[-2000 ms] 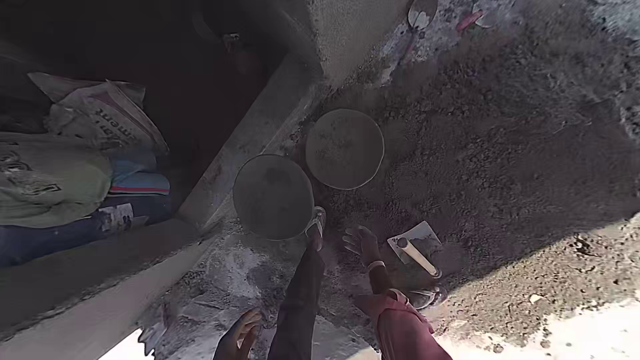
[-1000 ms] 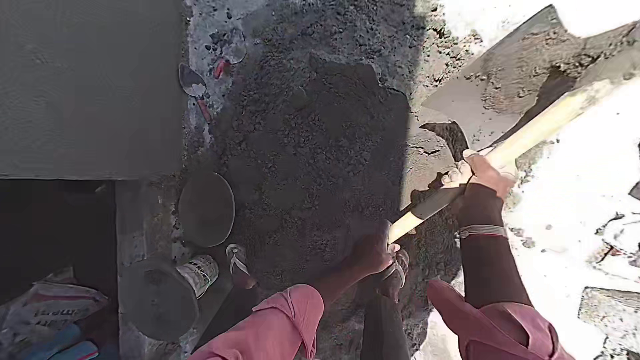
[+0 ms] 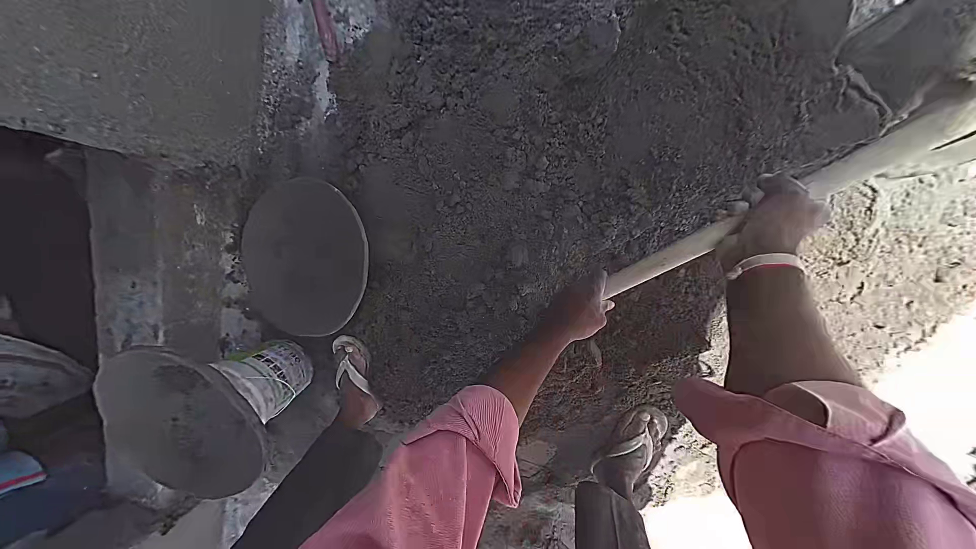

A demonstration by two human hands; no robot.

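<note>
Both hands grip the pale wooden handle (image 3: 671, 257) of a digging tool, probably a hoe, which slants up to the right. My left hand (image 3: 583, 309) is closed around its lower end near the middle of the view. Farther up the handle, my right hand (image 3: 778, 217) is wrapped around it, with a pale band on the wrist. The broad blade (image 3: 907, 57) is partly visible at the upper right, blurred and cut off by the frame. Beneath the handle spreads a dark, crumbly heap of mortar or soil (image 3: 488, 175).
Two round, shallow pans, one upright-looking by the heap (image 3: 305, 259) and one lower left (image 3: 183, 427), lie beside a printed plastic bucket (image 3: 278, 374). A concrete ledge (image 3: 130, 69) and a dark opening (image 3: 46, 229) are at left. My sandaled feet (image 3: 354, 374) stand at the heap's near edge.
Two seconds ago the tool lay on the ground and my hands were off it. One second ago both held its handle, with the blade over sunlit ground; now the blade is over the shaded heap's edge.
</note>
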